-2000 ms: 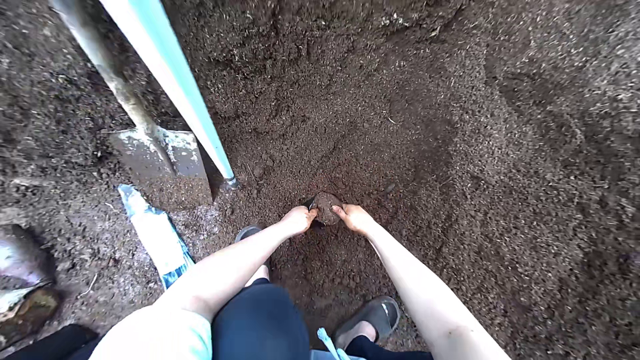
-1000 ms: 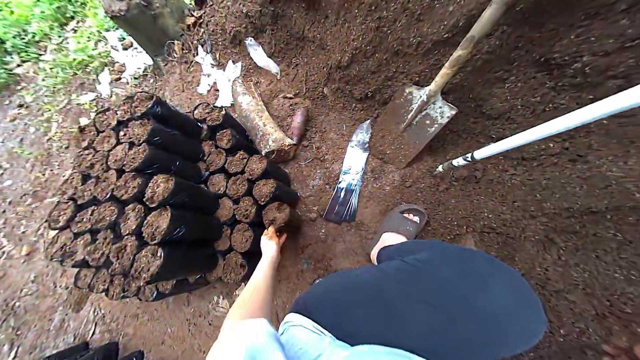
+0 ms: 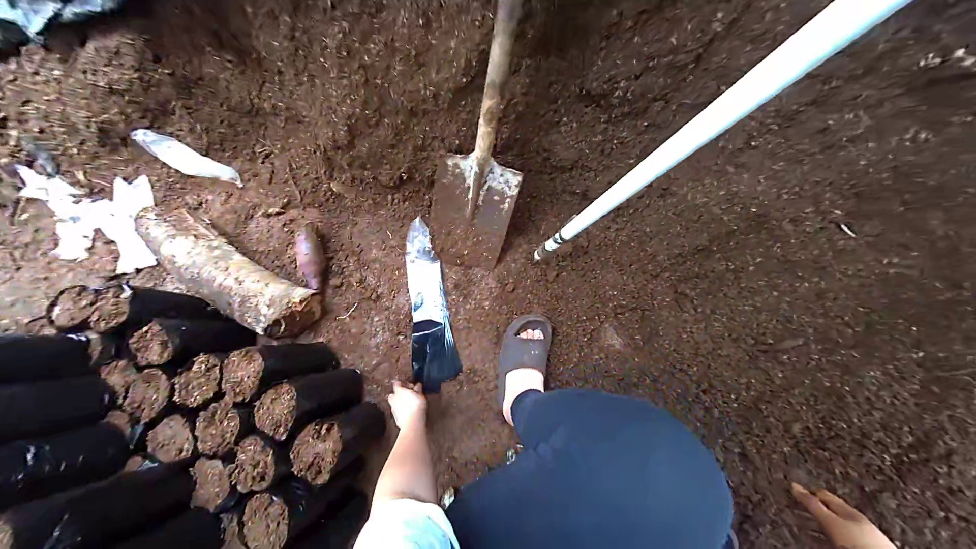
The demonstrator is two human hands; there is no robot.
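Observation:
My left hand (image 3: 408, 404) is at the lower end of a stack of flat black plastic grow bags (image 3: 436, 354) on the soil, its fingertips pinching or touching the near edge. The far part of the bags shines silver-white. Just left of that hand lie soil-filled black bags (image 3: 328, 393), packed together with their open soil ends showing. My right hand (image 3: 831, 515) is low at the right edge, over loose soil, fingers extended and nothing seen in it; part of it is cut off by the frame.
A shovel (image 3: 476, 206) rests blade down beyond the bags, beside a slanting white pole (image 3: 686, 145). A cut log (image 3: 229, 274), a reddish-brown object (image 3: 309, 258) and white plastic scraps (image 3: 95, 217) lie at the left. My sandalled foot (image 3: 526, 354) stands near the centre. Loose soil banks up behind and right.
Two seconds ago both hands held a soil-filled bag between my feet. One second ago my left hand was at a filled bag in the group; now it is at the flat bags. My right hand has come into view.

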